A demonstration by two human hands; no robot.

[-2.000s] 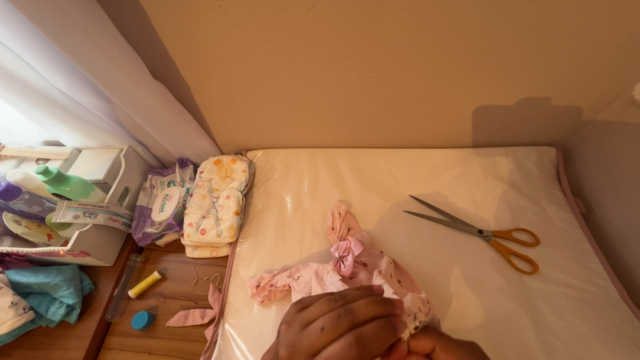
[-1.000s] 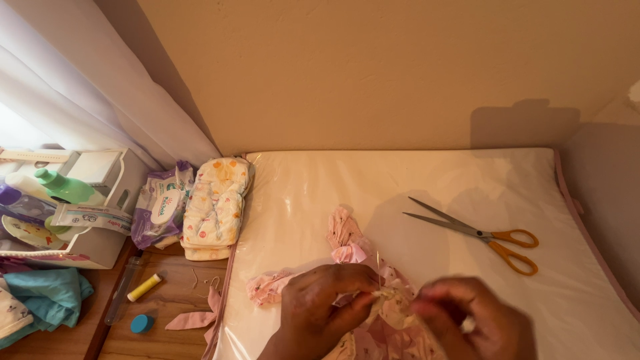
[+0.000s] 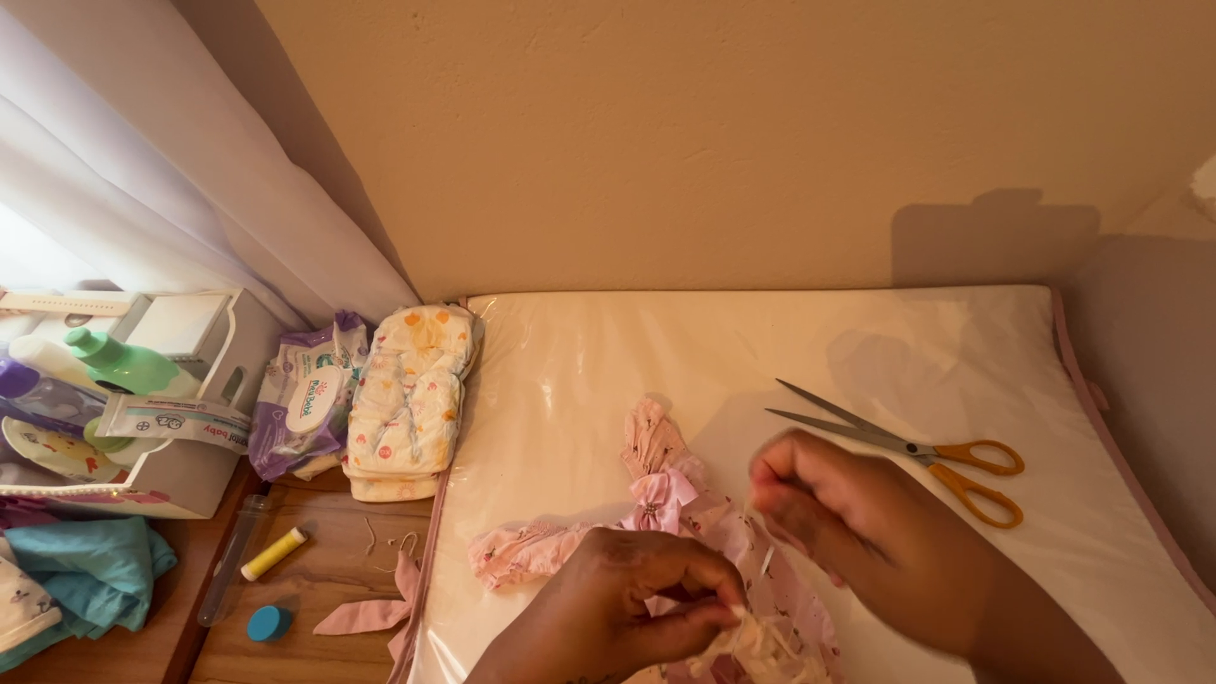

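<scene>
A small pink patterned garment (image 3: 703, 513) with a satin bow (image 3: 657, 500) lies on a plastic-covered changing mat (image 3: 570, 370). My left hand (image 3: 646, 603) pinches its pale fabric edge between thumb and fingertips. Just above the garment, to the right, my right hand (image 3: 836, 522) is raised, somewhat blurred, its thumb and fingers closed together; whatever they pinch is too small to make out. A thin pale line shows between the two hands. Beyond my right hand lie scissors (image 3: 912, 448) with orange handles, their blades apart.
Left of the mat are folded diapers (image 3: 408, 404), a wipes pack (image 3: 309, 394) and a white organizer (image 3: 195, 475) of bottles. A yellow thread spool (image 3: 275, 555), blue cap (image 3: 269, 623), clear tube (image 3: 233, 560) and pink fabric strip (image 3: 366, 617) lie on the wooden surface. Teal cloth (image 3: 104, 570) is at far left.
My hands, close together over the garment at first, have moved apart. My right hand has risen toward the scissors, and more of the garment's lower part shows.
</scene>
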